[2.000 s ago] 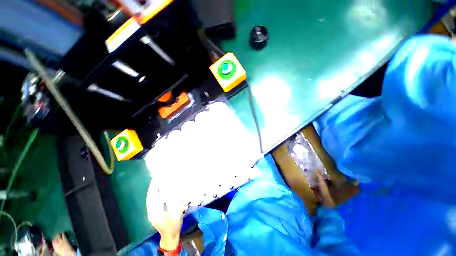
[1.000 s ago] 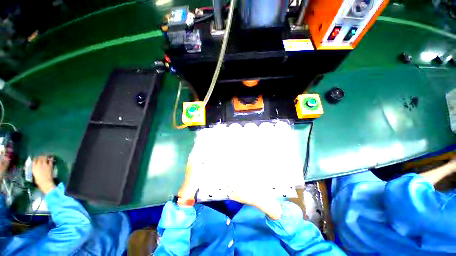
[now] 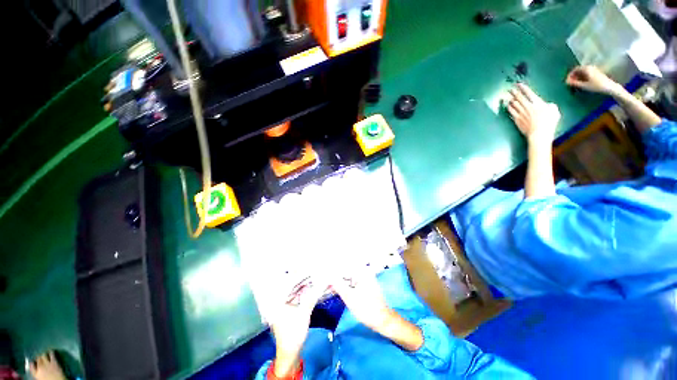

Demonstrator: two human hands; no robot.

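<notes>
A bright, overexposed white tray with a scalloped far edge (image 3: 319, 230) lies directly before the press. My left hand (image 3: 293, 315) and my right hand (image 3: 364, 300) are both at its near edge, close together. Glare washes out the fingers, so I cannot tell whether either hand grips the tray or a part. The orange nest (image 3: 295, 161) sits low in the press opening with a dark round part on it, under the small orange press head (image 3: 278, 130). Yellow start buttons stand left (image 3: 217, 205) and right (image 3: 373, 134) of the nest.
A black two-compartment tray (image 3: 111, 267) lies at left with a dark part in it. A round black part (image 3: 405, 106) lies right of the press. A neighbour's hands (image 3: 533, 115) are on the bench at right. A brown carton (image 3: 438, 297) is below the bench edge.
The view has turned and shifted, moving the press left in the picture. My hands stay at the tray's near edge and now appear closer together. The right neighbour's hands have come into view over the bench.
</notes>
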